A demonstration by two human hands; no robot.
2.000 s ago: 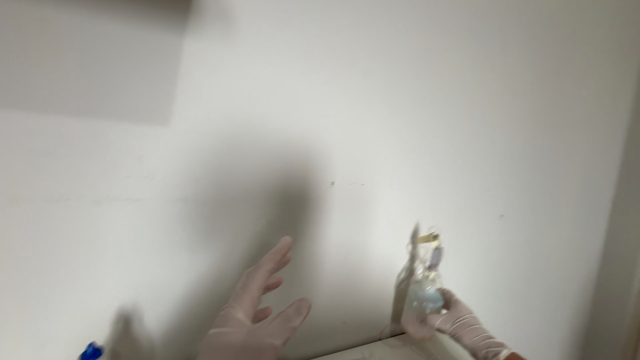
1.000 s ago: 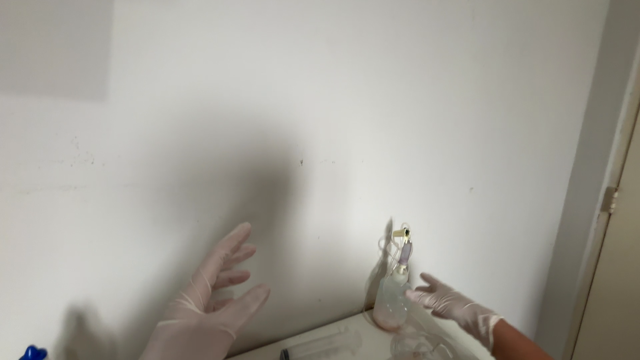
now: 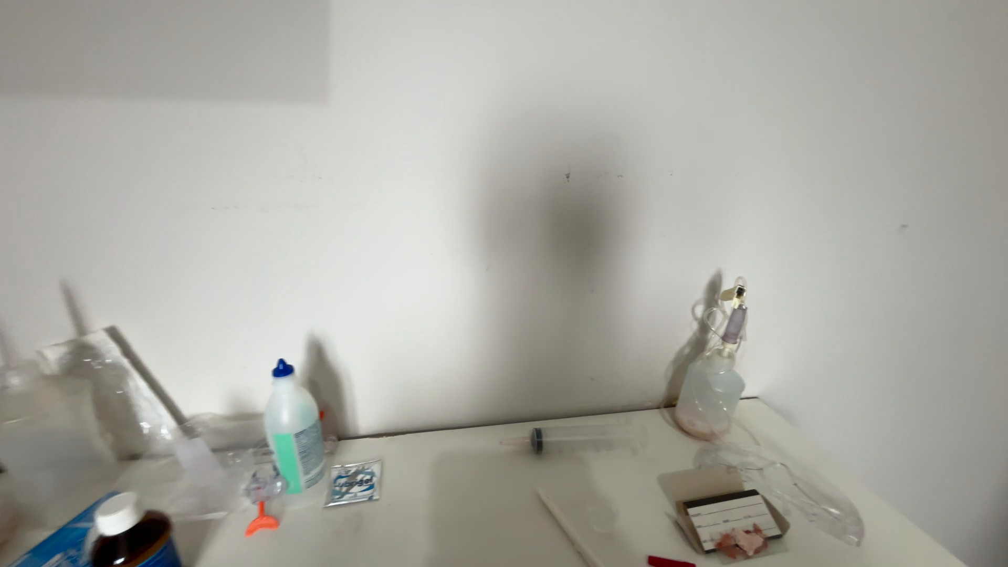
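Observation:
Neither of my hands shows in the head view now. A translucent plastic bottle with thin clear tubing and a grey-and-cream fitting on top stands at the back right of the white table, against the wall. In front of it lies a clear plastic wrapper. A large clear syringe with a dark plunger seal lies along the table's back edge. A small printed foil packet lies beside a blue-capped squeeze bottle with a green label.
An opened card packet with a crumpled pinkish piece lies front right, near a red object and a pale stick. At left are a brown bottle with white cap, an orange-tipped clear item, plastic wrapping and a blurred translucent container.
My right hand has let go of the bottle with the tubing, which stands on the table. Both hands have left the view, and the view has shifted to show more table.

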